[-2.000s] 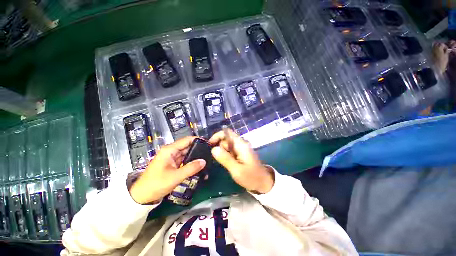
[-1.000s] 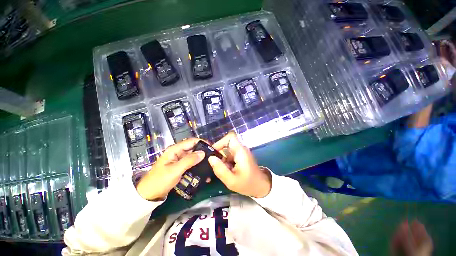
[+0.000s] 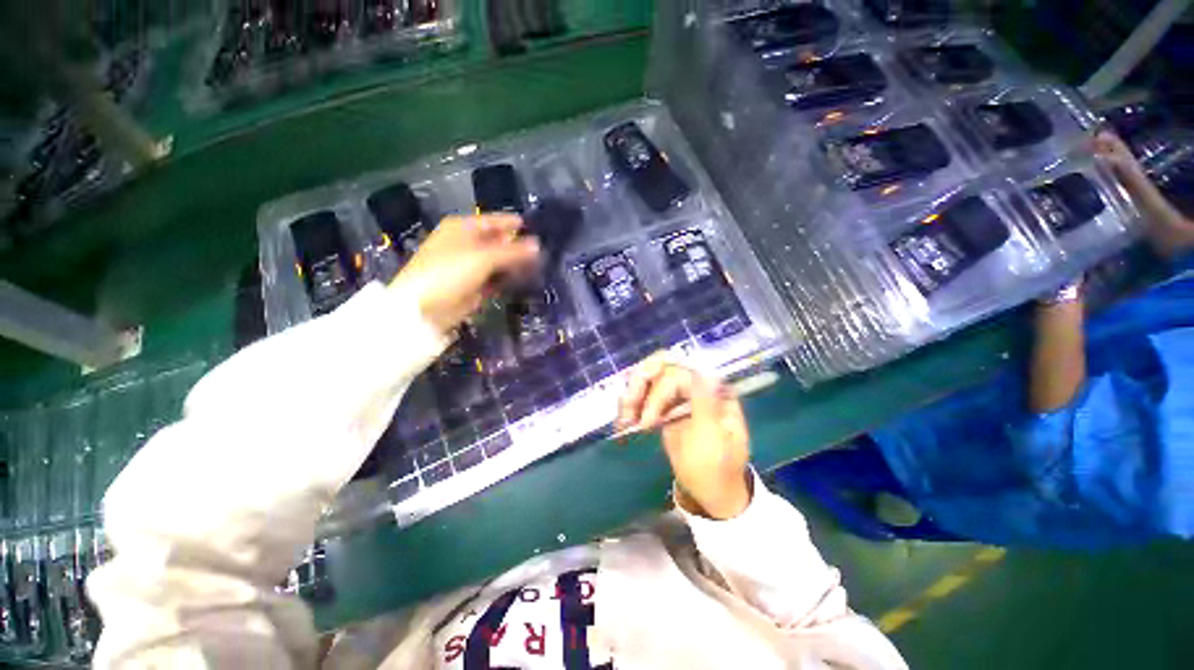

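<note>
My left hand (image 3: 465,268) is stretched over the working tray (image 3: 282,295) and holds a black phone housing (image 3: 555,225) by its end, blurred, near the back row's fourth pocket. My right hand (image 3: 691,416) is near the tray's front edge and holds pale tweezers (image 3: 733,390) like a pen. The dark gridded sticker sheet (image 3: 563,370) lies slantwise over the tray's front pockets, with a pale strip along its near edge. Other housings stand in the tray pockets, such as one at the back right (image 3: 644,166).
Stacked clear trays with phones (image 3: 818,314) rise at the right. A left-hand tray (image 3: 79,445) holds phones along its near edge. A person in a blue smock (image 3: 1034,458) is at the right. A metal upright (image 3: 72,327) stands at the left.
My left hand has moved from in front of my chest forward over the tray with the housing. My right hand has moved right and away from it. The view has shifted.
</note>
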